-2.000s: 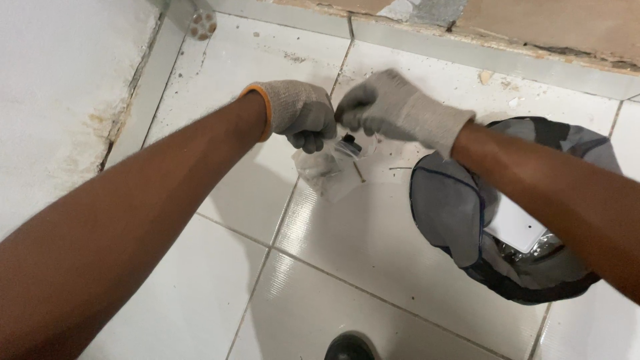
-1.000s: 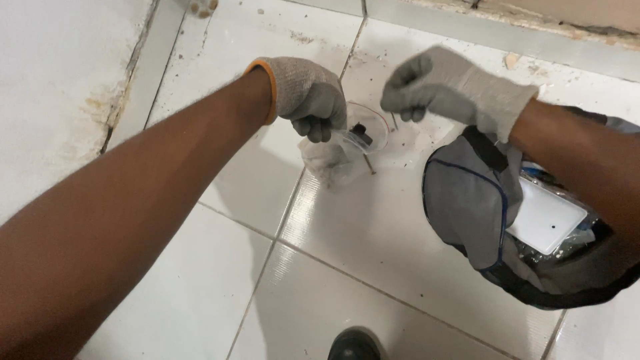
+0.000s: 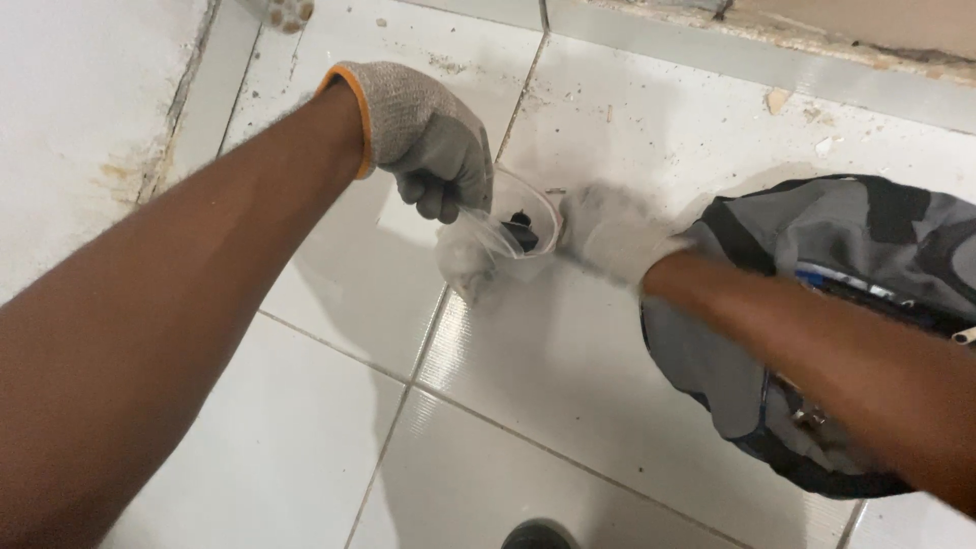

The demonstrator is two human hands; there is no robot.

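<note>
My left hand, in a knit work glove with grey coating and an orange cuff, pinches the edge of a clear plastic bag. The bag's mouth gapes to the right, and small black parts show inside it. A whitish translucent bundle lies at the bag's lower left. My right hand, also gloved, is blurred at the right side of the bag's rim; its fingertips cannot be made out clearly.
An open grey and black fabric tool bag stands on the tiled floor at the right, partly behind my right forearm. A round floor drain is at the upper left. Debris lies near the wall base. A dark shoe tip shows below.
The plastic bag's mouth is wider than two seconds ago. My right hand, apart from the bag one second ago, has come down beside its rim.
</note>
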